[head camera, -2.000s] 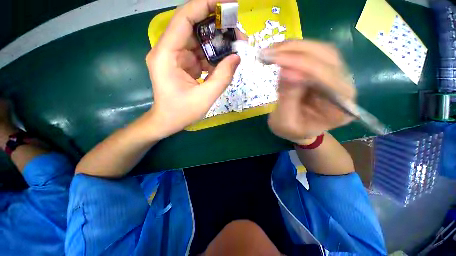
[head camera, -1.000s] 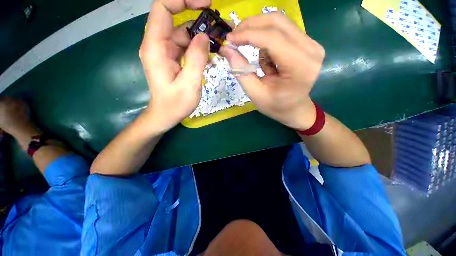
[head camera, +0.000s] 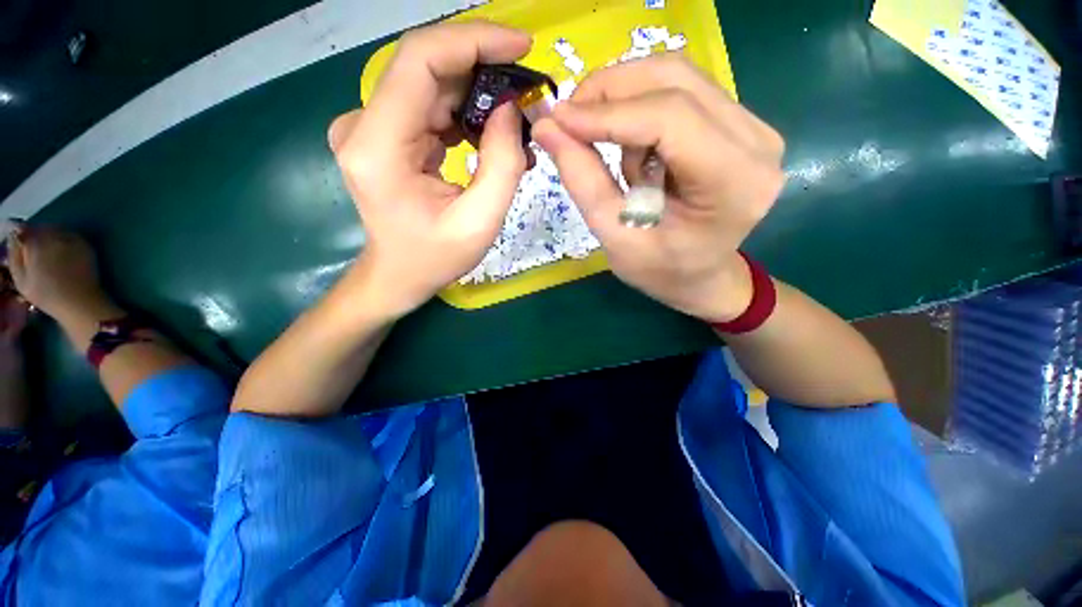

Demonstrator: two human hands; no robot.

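Note:
My left hand (head camera: 433,178) holds a small black electronic unit (head camera: 489,97) between thumb and fingers above the yellow tray (head camera: 475,296). A yellow-orange part shows at the unit's right side. My right hand (head camera: 670,178) keeps the tweezers (head camera: 643,204) in its palm, seen nearly end-on. Its thumb and forefinger tips pinch at the unit's right edge, by a small pale piece that they partly hide. White pieces (head camera: 540,225) with blue marks lie in a heap in the tray under my hands.
A yellow and white label sheet (head camera: 991,65) lies on the green bench (head camera: 261,225) at the right. Stacked blister trays (head camera: 1014,374) stand at far right. A white rail (head camera: 237,71) curves at upper left. Another person's hand (head camera: 57,275) and blue sleeve are at left.
My right hand has come in from the right to the unit, and the tweezers have turned into its palm. The unit has tilted in my left hand. The other person's hand has moved up.

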